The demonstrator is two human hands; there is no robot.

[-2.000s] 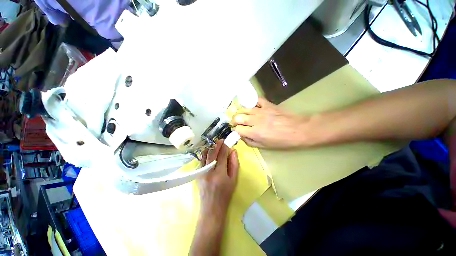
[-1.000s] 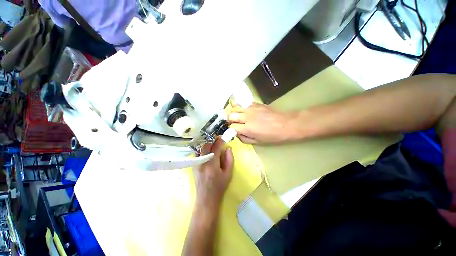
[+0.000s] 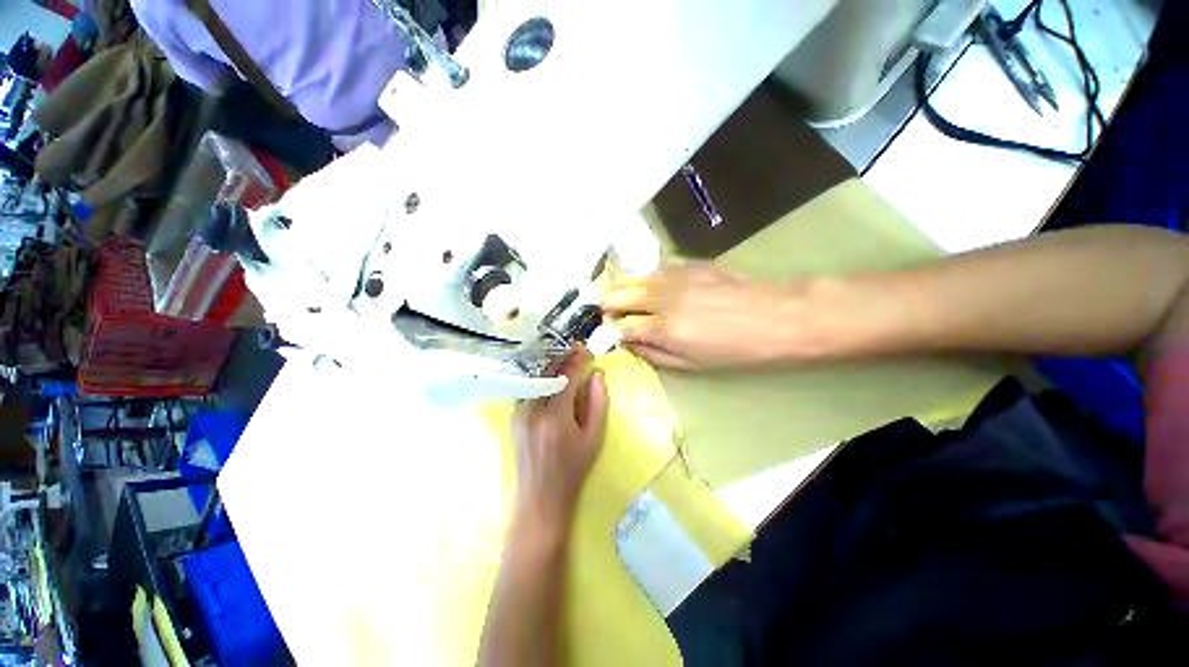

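Observation:
A yellow lining panel (image 3: pixel 785 422) lies on the white machine table, with a dark brown zip pocket panel (image 3: pixel 769 176) on its far part and a silvery zipper (image 3: pixel 702 196) across that. The yellow cloth runs under the white sewing machine head (image 3: pixel 574 117). My right hand (image 3: pixel 711 315) comes from the right, its fingers curled on a yellow fold beside the presser foot (image 3: pixel 554 341). My left hand (image 3: pixel 561 437) lies on the cloth just below the presser foot, thumb apart, fingertips partly hidden by the machine. The needle tip is hard to make out.
Dark snips (image 3: pixel 1017 63) and a black cord (image 3: pixel 971 130) lie at the upper right. A pale grey piece (image 3: pixel 662 545) shows at the near table edge. A red crate (image 3: pixel 150 332) and a blue crate (image 3: pixel 232 602) stand at the left. A person in a purple top (image 3: pixel 293 59) is beyond the machine.
The view has shifted, so the machine head sits further right and more of the left background shows. Both hands stay close to the presser foot; the near yellow edge is folded slightly differently.

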